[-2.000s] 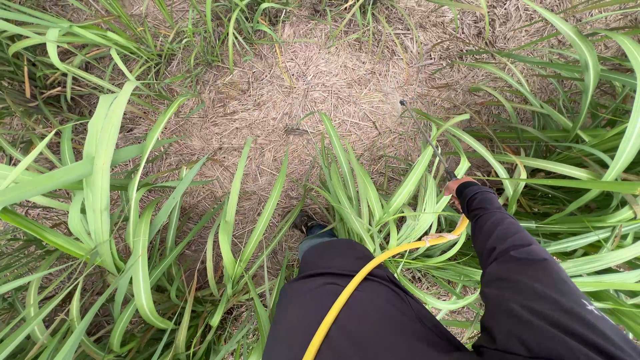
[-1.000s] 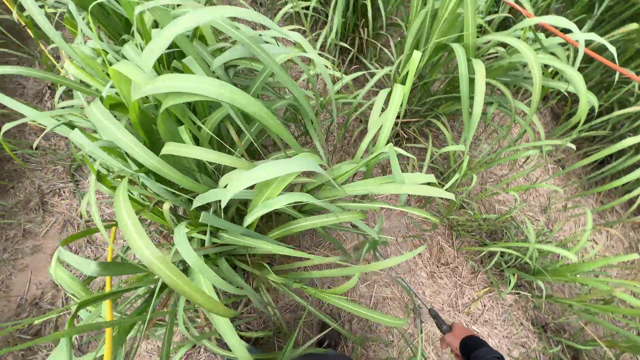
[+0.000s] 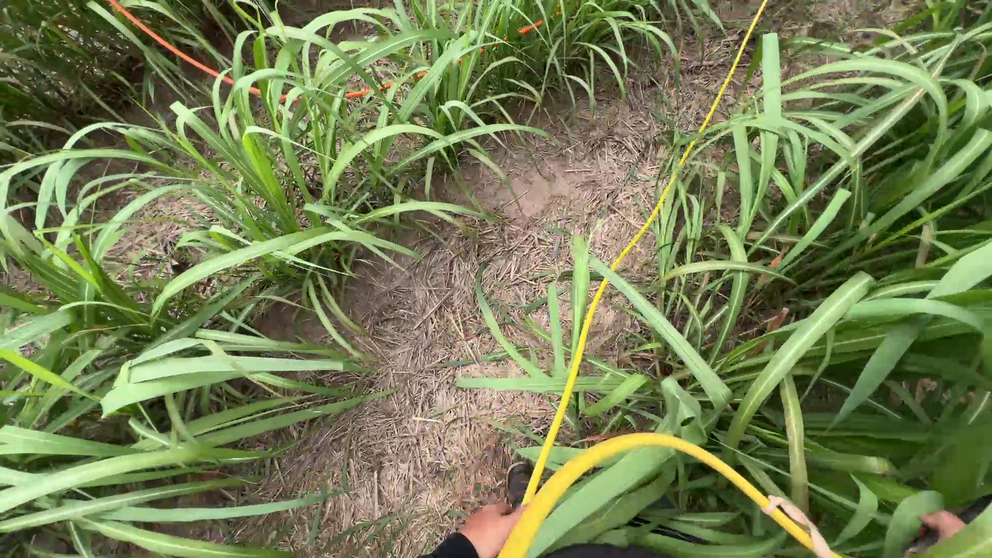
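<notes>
At the bottom centre of the head view, my left hand (image 3: 492,529) is closed around a yellow hose (image 3: 589,318). One length of it runs from the hand up to the top right; a nearer length arches rightward to a pale tie wrapped around it (image 3: 790,513). My right hand (image 3: 942,524) shows only in part at the lower right edge, behind grass leaves, near the hose. A dark thing lies beside it, and its grip is hidden. A dark shoe tip (image 3: 518,482) is just above my left hand.
Tall green grass clumps (image 3: 287,201) stand left and ahead, with dense leaves (image 3: 852,325) on the right. Dry straw and bare soil (image 3: 418,387) lie between them. An orange hose or line (image 3: 182,56) crosses the upper left, partly behind leaves.
The view has swung strongly. My left hand has come into view on the yellow hose. My right hand, seen earlier on a thin wand with a dark handle, is now mostly behind leaves.
</notes>
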